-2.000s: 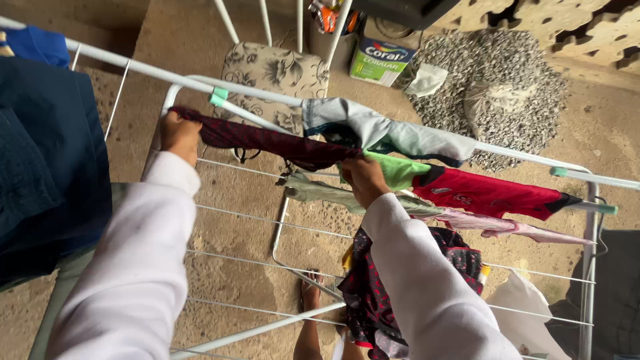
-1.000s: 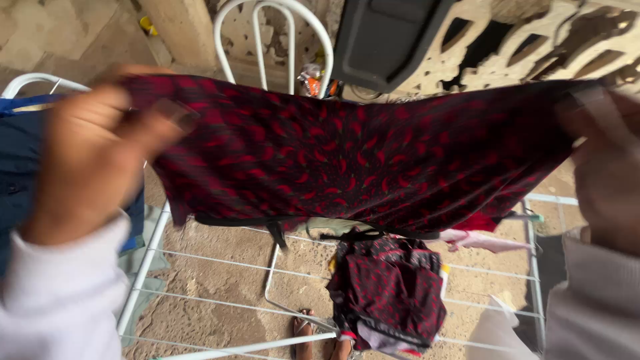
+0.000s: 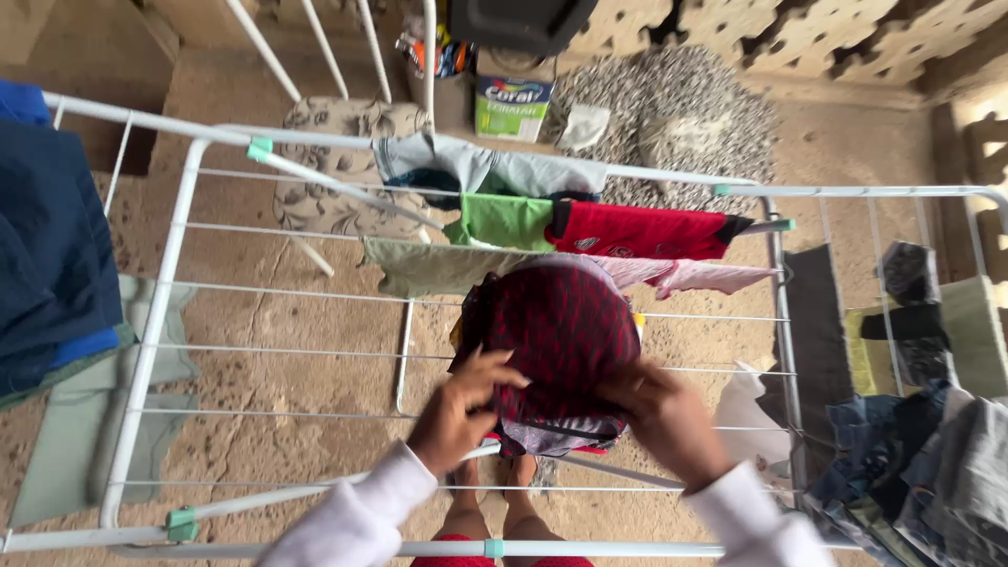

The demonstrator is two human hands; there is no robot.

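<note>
A dark red patterned garment (image 3: 563, 331) lies bunched on a pile of clothes over the wires of a white drying rack (image 3: 161, 315). At its lower left edge is my left hand (image 3: 465, 405), fingers spread and partly curled; whether they grip the fabric is unclear. My right hand (image 3: 661, 417), blurred, is at the lower right edge with its fingertips on the cloth, and its grip cannot be made out. Just beyond the pile hang a grey-green cloth (image 3: 441, 268), a pink cloth (image 3: 709, 277), a light green cloth (image 3: 508, 220) and a red garment (image 3: 646, 230).
Pale blue jeans cloth (image 3: 504, 165) hangs on the rack's far bar. Navy clothing (image 3: 47, 260) hangs on the left wing, and several folded clothes (image 3: 906, 457) lie at the right. Behind stand a floral-seated chair (image 3: 346, 165), a Coral paint can (image 3: 513, 106) and a gravel heap (image 3: 669, 118).
The dark red garment, stretched wide between both hands a second ago, is now on the pile over the wires. My hands have come closer together and lower down.
</note>
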